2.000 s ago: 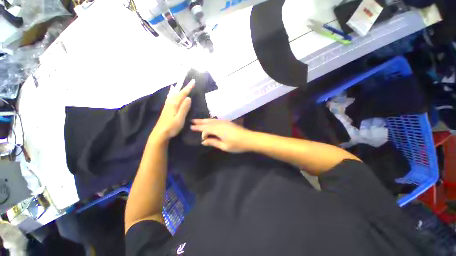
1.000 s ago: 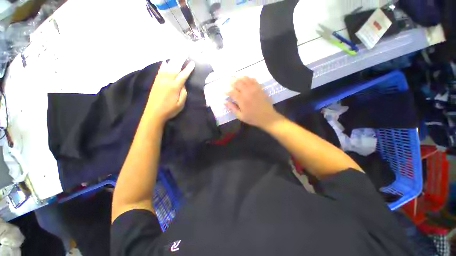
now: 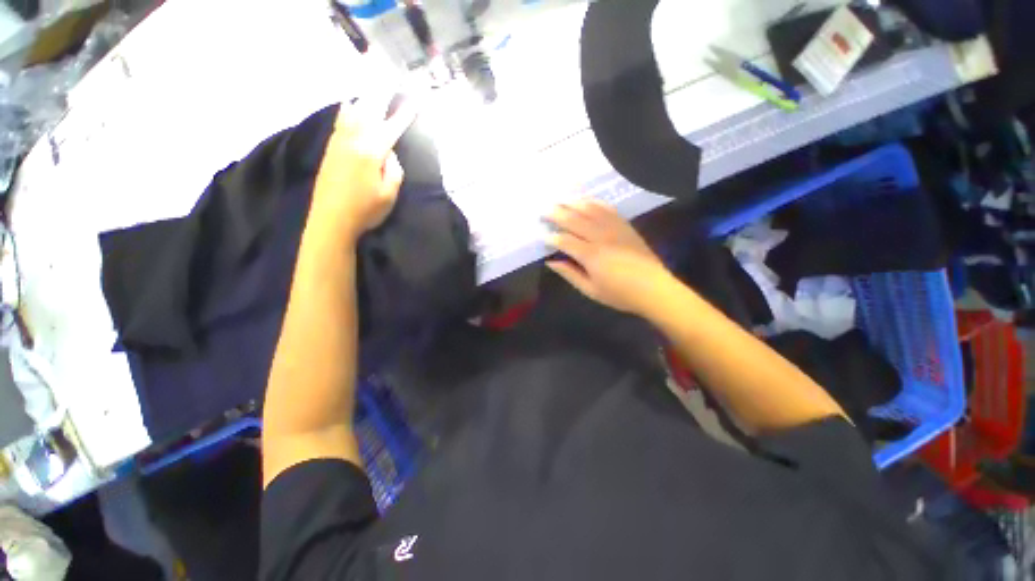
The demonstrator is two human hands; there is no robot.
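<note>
A black garment panel lies bunched on the white table, with a navy part below it along the front edge. My left hand rests flat on the cloth, its fingertips close to the needle area, which is washed out by the lamp. My right hand is at the ruler-marked front edge, right of the cloth and apart from it. A small dark item may be at its fingertips; it is too small to tell. A curved black piece lies right of the needle.
Pens and a white card lie at the table's right. A blue basket with dark cloth and whitish scrap stands below right, a red basket beyond it. Another blue basket is under the left.
My right hand has left the cloth and moved right to the table's front edge. My left hand has stayed on the cloth, and the cloth has bunched up further near the needle.
</note>
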